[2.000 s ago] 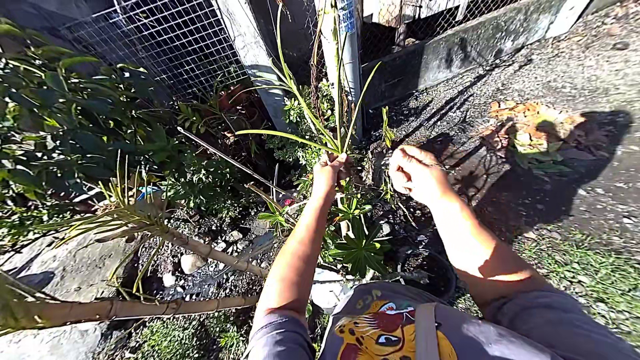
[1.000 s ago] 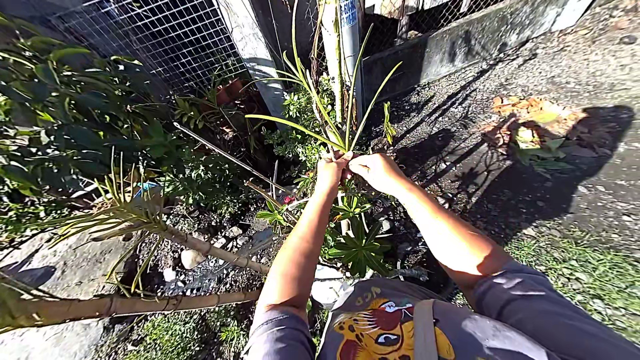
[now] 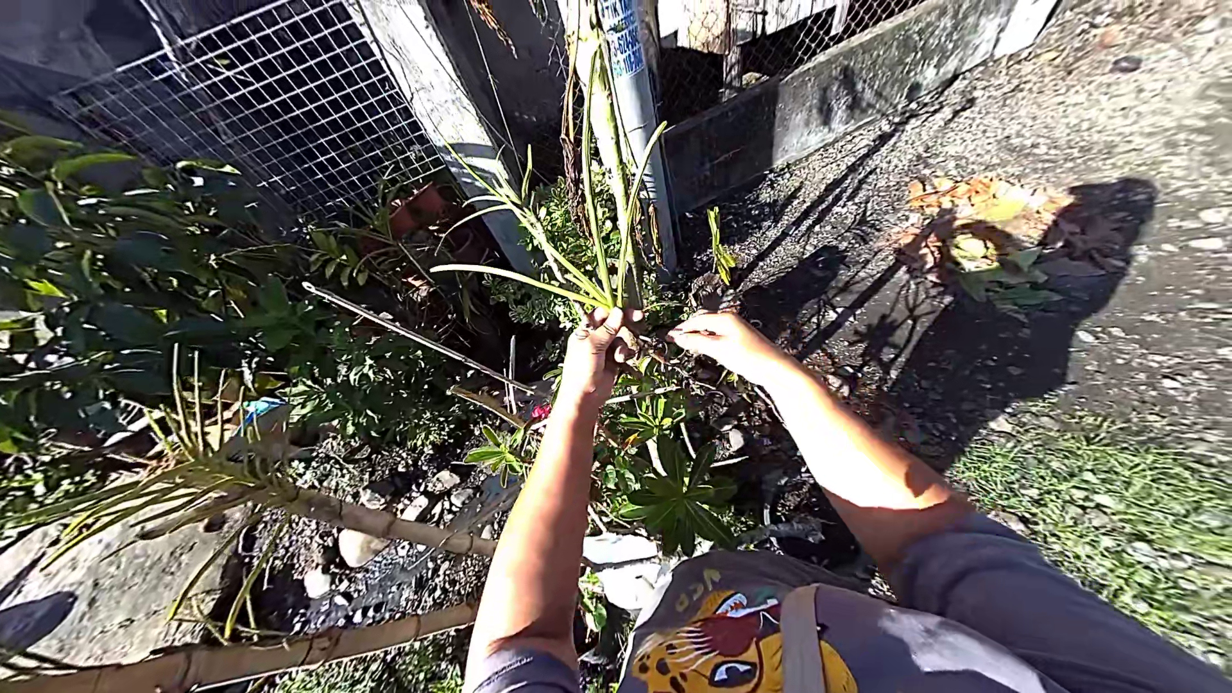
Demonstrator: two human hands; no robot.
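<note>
My left hand (image 3: 601, 348) grips the base of a plant (image 3: 608, 289) with long, narrow green leaves that fan upward and to the left. Just right of it is my right hand (image 3: 717, 342), apart from the plant, its fingers drawn together; whether a small thing is between them cannot be told. Below both hands grows a low plant with broad, star-shaped leaves (image 3: 680, 500). A small pink-red flower (image 3: 541, 412) shows beside my left forearm.
A metal post (image 3: 643, 125) bearing writing and a white concrete post (image 3: 433, 106) stand ahead. Wire mesh (image 3: 289, 106) is at upper left. Woody stems (image 3: 385, 525) and a large rock (image 3: 125, 587) lie lower left. Dry leaves (image 3: 991, 231) are heaped on gravel at right.
My right hand was apart from the plant, then came against my left hand at its base, and is now apart again to the right. My left hand has kept its grip.
</note>
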